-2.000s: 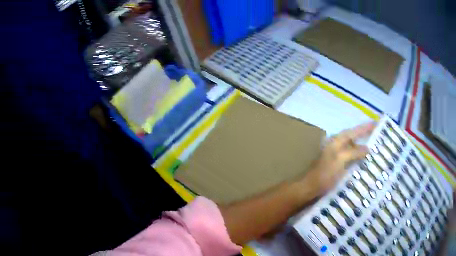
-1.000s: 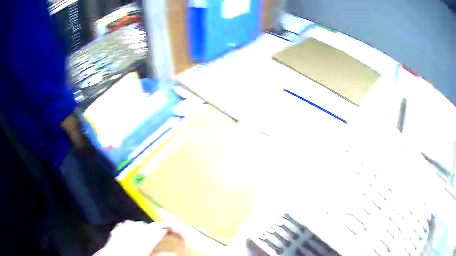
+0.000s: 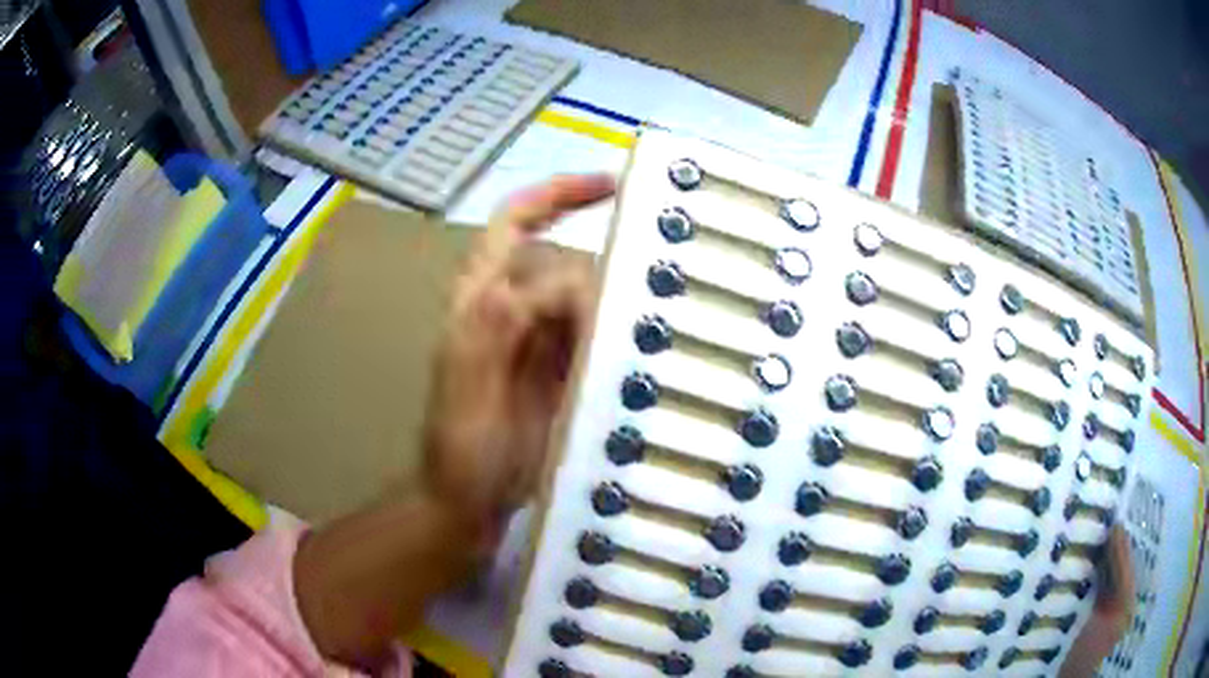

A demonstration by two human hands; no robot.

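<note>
A white foam tray (image 3: 822, 344) is held up and tilted in front of me. Dark silver round metal parts sit at the ends of its dumbbell-shaped slots in four columns, and some upper ones flash white. My left hand (image 3: 511, 331), blurred, is at the tray's left edge with fingers bent, one fingertip by the upper left edge. Part of it is hidden behind the tray. My right hand (image 3: 1111, 603) grips the tray's right edge, low, and only part of it shows. The tray's lower edge is out of the picture.
A loaded tray (image 3: 424, 113) lies at the upper left, another (image 3: 1047, 186) at the upper right on cardboard. Brown cardboard sheets lie at left (image 3: 332, 358) and at the back (image 3: 703, 47). A blue bin (image 3: 219, 285) with papers is at the left edge. Part of another tray (image 3: 1151, 543) shows at right.
The picture was overexposed a second ago and is clear now. The held tray fills more of the view than two seconds ago, raised nearer and farther left. The right hand now shows.
</note>
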